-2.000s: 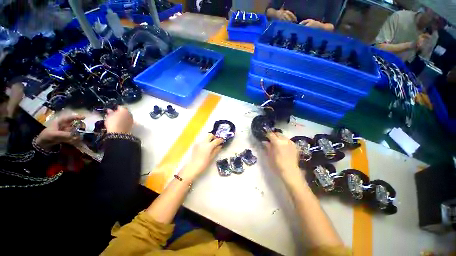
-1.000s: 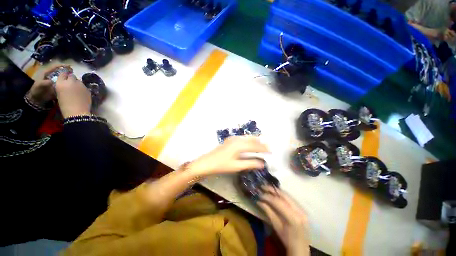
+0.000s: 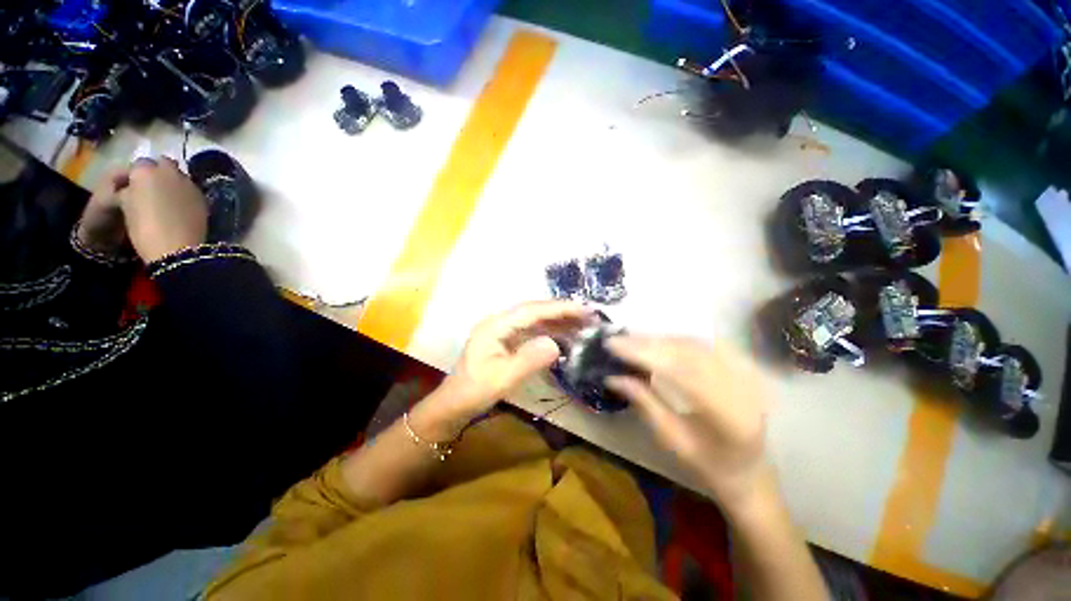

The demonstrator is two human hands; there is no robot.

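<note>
A round black camera housing is at the table's front edge, between my hands. My left hand is around its left side, thumb and fingers on it. My right hand is at its right side, blurred, with fingertips over a small grey-black part on top; whether it grips that part is unclear. A thin wire sticks out at the housing's lower left. Two lens modules stand just behind the housing. Several fitted units lie in two rows at the right, with white tabs.
A neighbour's hands work at the left beside a black housing. Two more lens modules stand at the upper left. A tangled heap is at far left. Blue bins and a wired black housing are at the back.
The view has tilted down and closer. My hands moved from farther back to the front edge with a housing. The near lens module group went from three to two. Another unit lies among the fitted ones.
</note>
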